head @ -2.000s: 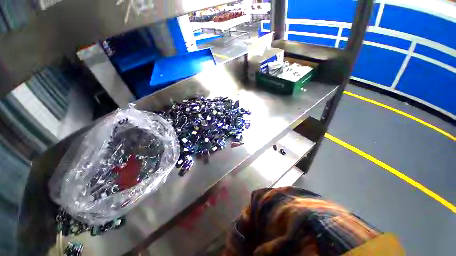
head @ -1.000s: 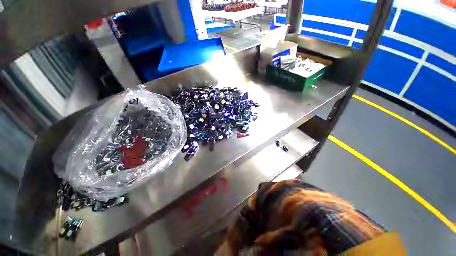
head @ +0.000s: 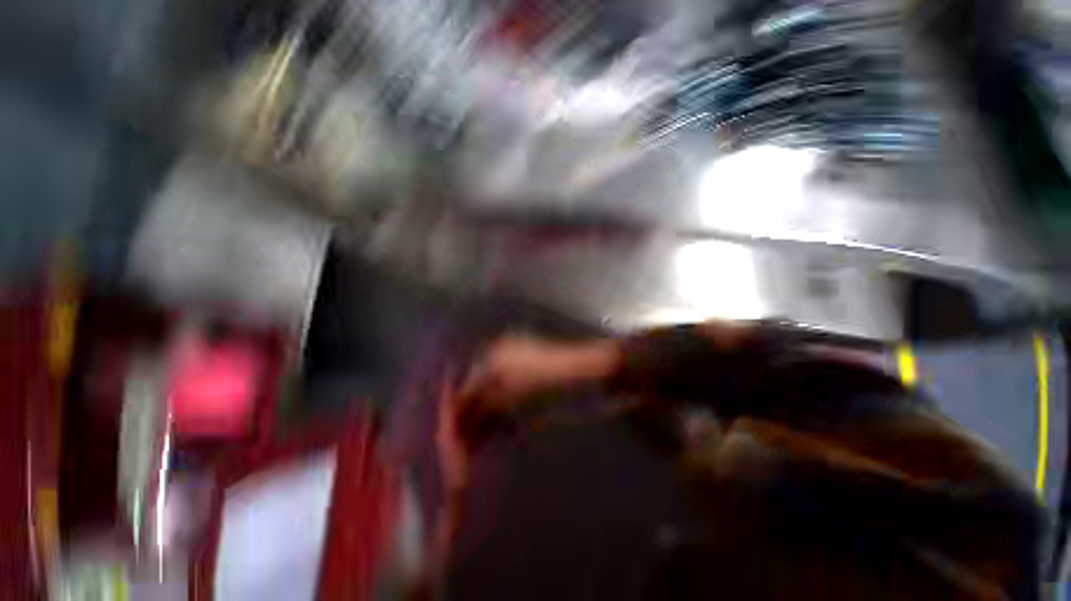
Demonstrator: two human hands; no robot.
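The head view is heavily blurred. My right hand (head: 529,366) shows as a blurred shape at the centre, with the dark and orange sleeve running to the lower right. Its fingers and anything in them cannot be made out. My left hand cannot be made out. The pink wheel (head: 217,387) of the red machine (head: 358,505) is at the left, clear of my right hand. Small metal parts (head: 799,88) are streaked across the steel table at the top right. A pale, streaky shape at the top looks like the clear plastic bag (head: 399,71).
The steel table's front edge (head: 869,244) crosses above my right sleeve. A light grey panel (head: 276,534) stands at the lower left by the red machine. Grey floor with yellow lines (head: 1042,411) shows at the right edge. A dark green shape is at the upper right.
The view has swung left and down, so the parts and table moved up and right. The red machine and pink wheel came into view. My right hand now shows beyond the sleeve.
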